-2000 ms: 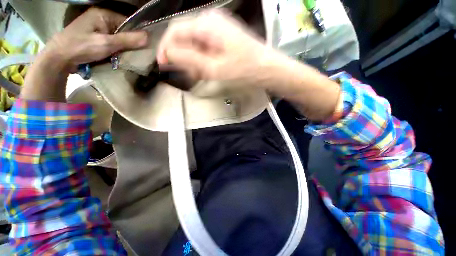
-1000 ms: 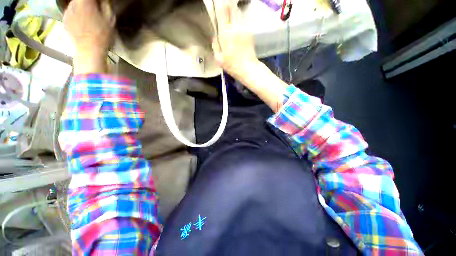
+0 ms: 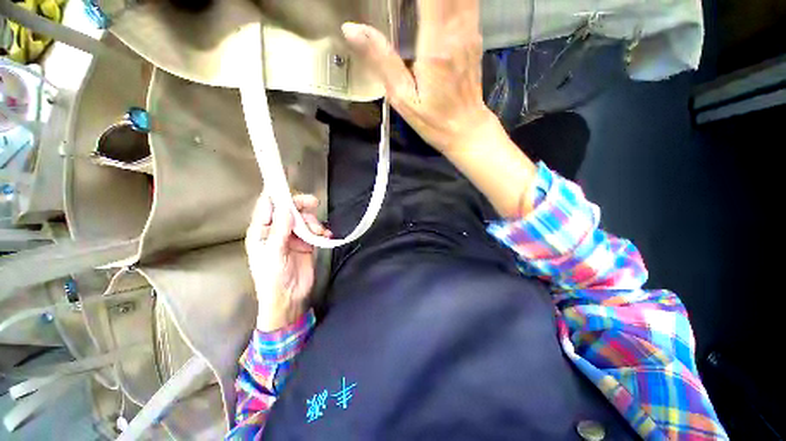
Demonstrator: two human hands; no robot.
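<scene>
A beige tote bag (image 3: 297, 53) lies at the top centre, cut off by the upper edge. A snap on a small patch shows near its rim. Its pale strap (image 3: 261, 129) hangs in a loop over the dark apron. My left hand (image 3: 284, 241) holds the strap low on its left side, fingers curled round it. My right hand (image 3: 435, 73) lies flat against the bag's right side, thumb spread towards the snap. Its fingertips are cut off by the upper edge.
Several other beige bags (image 3: 202, 164) with straps and blue-wrapped hardware (image 3: 138, 119) crowd the left side. A white-covered table (image 3: 569, 33) is at the upper right, with threads hanging from its edge. A pale rail (image 3: 739, 96) stands at the far right.
My left hand has come down from the bag's upper left and taken hold of the strap. My right hand stays on the bag's right side, fingers now pointing up. More bags show at left.
</scene>
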